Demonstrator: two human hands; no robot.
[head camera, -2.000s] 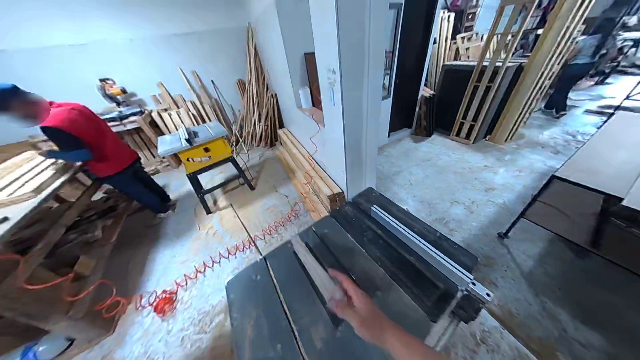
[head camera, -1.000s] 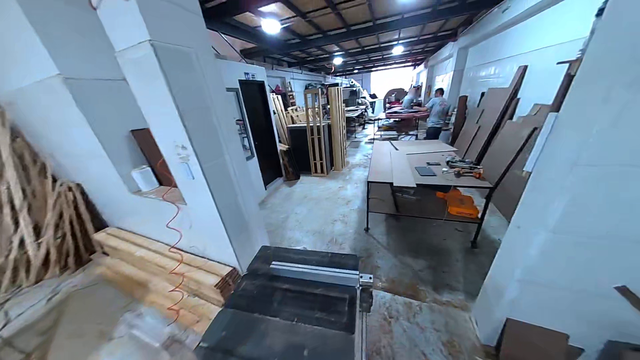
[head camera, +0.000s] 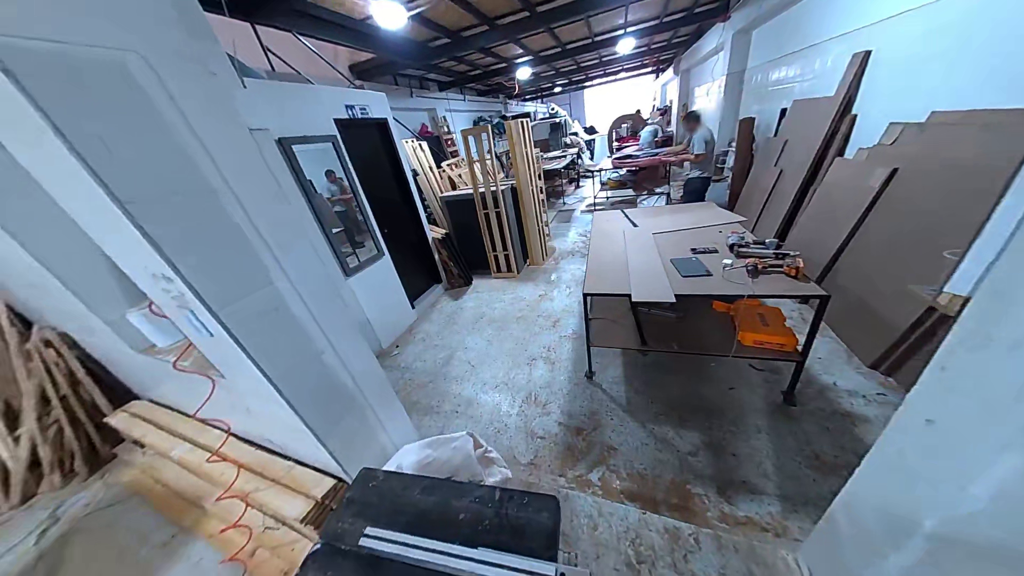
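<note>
Neither of my hands shows in the head view now, so what they hold or touch is hidden. At the bottom edge lies part of a black table saw top (head camera: 456, 512) with a pale metal rail fence (head camera: 448, 552) across it. A white sack (head camera: 450, 458) rests on the floor just beyond the saw. To the left of the saw, long wooden boards (head camera: 216, 460) are stacked against the wall, with a red coiled air hose (head camera: 214, 456) running over them.
A metal-framed worktable (head camera: 612, 272) stands at right, bearing cordless tools (head camera: 772, 260); an orange case (head camera: 764, 326) lies on its lower shelf. Brown panels (head camera: 920, 224) lean on the right wall. A wall mirror (head camera: 332, 204), wooden frames (head camera: 490, 204) and a person (head camera: 698, 156) are farther back.
The view has swung right and up. My hand on a wooden strip at the saw, seen two seconds ago, has left the view. The person in red is also out of view.
</note>
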